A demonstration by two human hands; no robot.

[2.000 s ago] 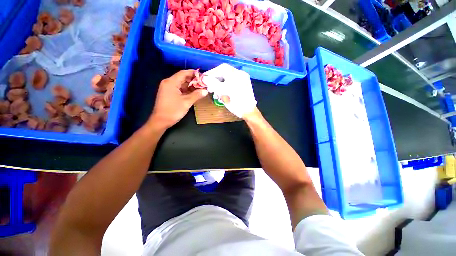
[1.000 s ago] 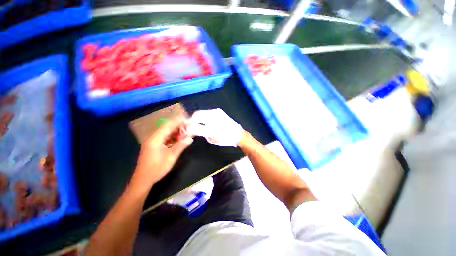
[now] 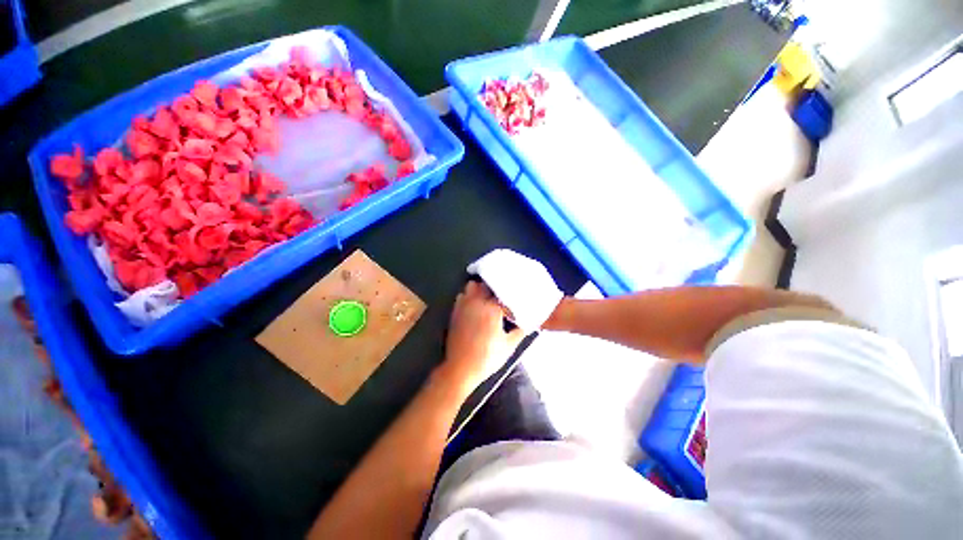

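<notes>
My bare left hand [image 3: 480, 331] and my white-gloved right hand [image 3: 520, 289] are close together and touching, over the bench's front edge. The glove covers the left fingertips, so I cannot tell what lies between them; a small dark spot shows below the glove. A cardboard pad [image 3: 340, 369] lies on the dark bench left of my hands, with a round bright green cap [image 3: 346, 317] on it. A small pale glue spot [image 3: 402, 311] is beside the cap.
A blue bin [image 3: 306, 234] of red moulded parts [image 3: 201, 190] stands at the upper left. A blue bin of tan parts [image 3: 106, 496] is cut off at the lower left. A blue bin [image 3: 676, 245] at the right holds joined pieces [image 3: 514, 102]. Another bin [image 3: 676, 422] is below.
The view has turned to the right. My hands have moved off the cardboard pad to the bench's front edge. The red piece seen between my fingers earlier is now hidden.
</notes>
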